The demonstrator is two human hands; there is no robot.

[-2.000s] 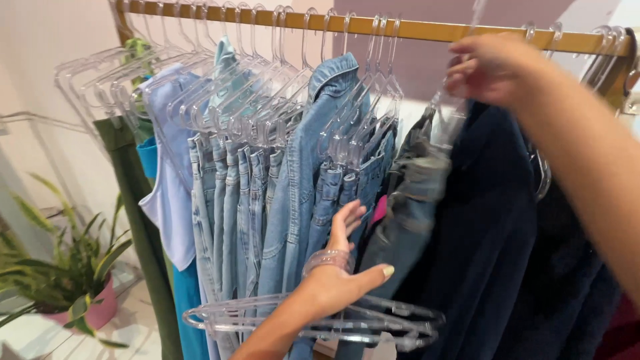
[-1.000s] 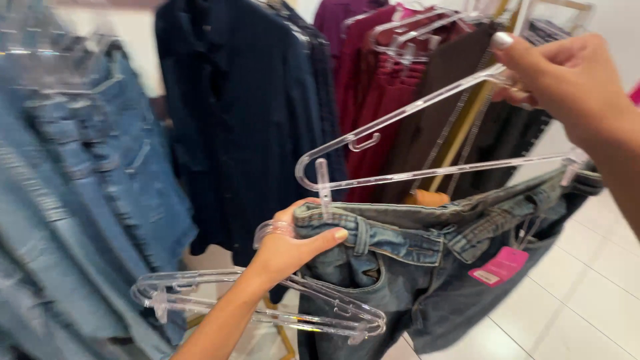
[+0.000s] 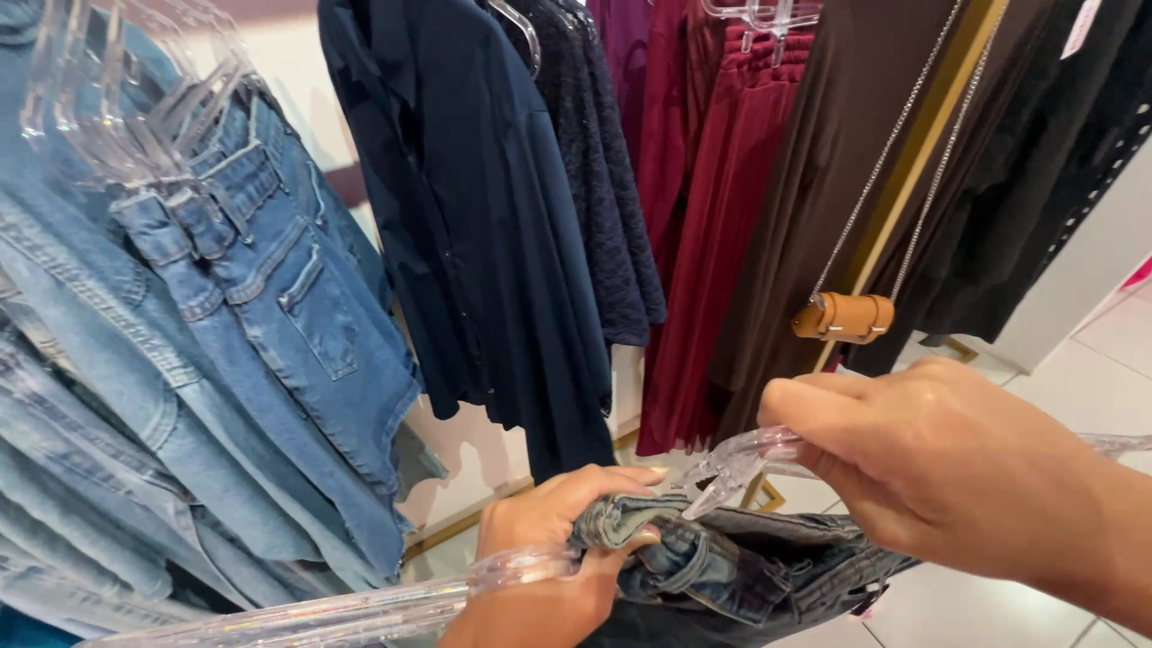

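My left hand pinches the waistband of a pair of dark blue jeans at the bottom centre. Clear plastic hangers hang around my left wrist and reach toward the lower left. My right hand is closed on the end of a clear plastic clip hanger, whose clip end lies just above the waistband. Whether that clip still touches the denim cannot be told. The far part of this hanger passes behind my right hand and shows at the right edge.
Light denim clothes hang on clear hangers at left. Beyond are a navy shirt, a dark lace garment, burgundy pleated trousers or skirt, brown and black garments, and a small tan bag on a chain beside a gold post.
The jeans came off the rack area, where my right hand held their hanger up. My right hand has since moved down along the hanger, close to my left hand. The view has swung right.
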